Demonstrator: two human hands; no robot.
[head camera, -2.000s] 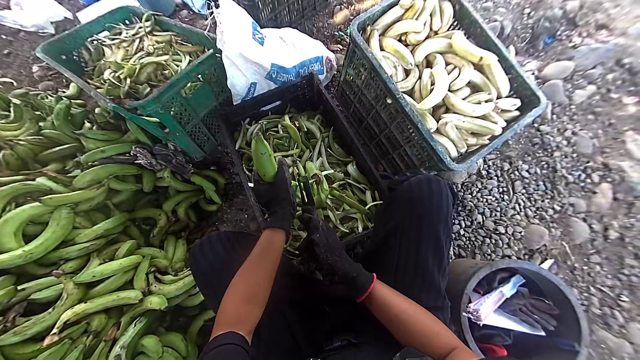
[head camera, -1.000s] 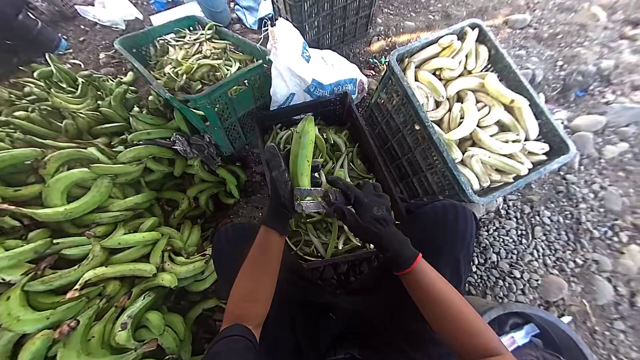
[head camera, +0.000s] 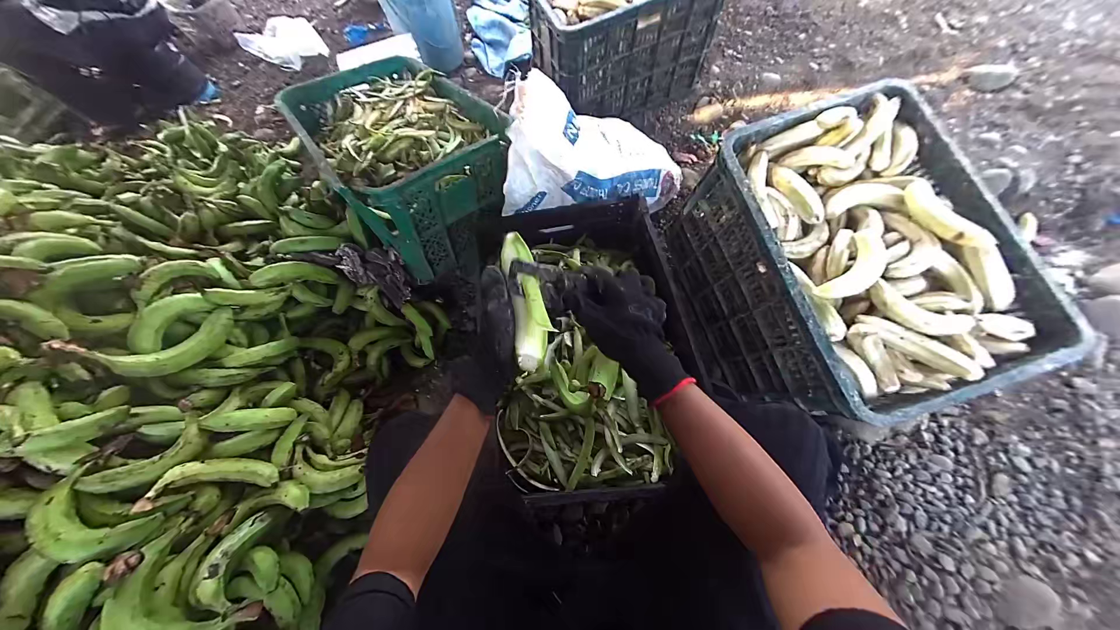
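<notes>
My left hand (head camera: 492, 337), in a black glove, holds a partly peeled green plantain (head camera: 530, 319) upright over a black plastic crate (head camera: 649, 262). Pale flesh shows on its lower part, and a strip of green skin hangs at its side. My right hand (head camera: 623, 324), gloved in black with a red band at the wrist, grips a dark flat-bladed tool (head camera: 541, 271) that lies across the plantain's upper part. Below both hands, green peels (head camera: 604, 446) fill the crate. The tool's handle is hidden in my right fingers.
Unpeeled green plantains (head camera: 188, 350) are heaped at the left. A green crate (head camera: 420, 210) of peels stands behind them, beside a white plastic sack (head camera: 582, 157). At the right, a dark crate (head camera: 779, 324) holds peeled plantains (head camera: 875, 262). Another dark crate (head camera: 626, 61) stands at the back; gravel (head camera: 945, 516) lies front right.
The plantain in my left hand was whole and green two seconds ago; now its lower part is bare. My right hand and the tool have moved up along it. The view has shifted.
</notes>
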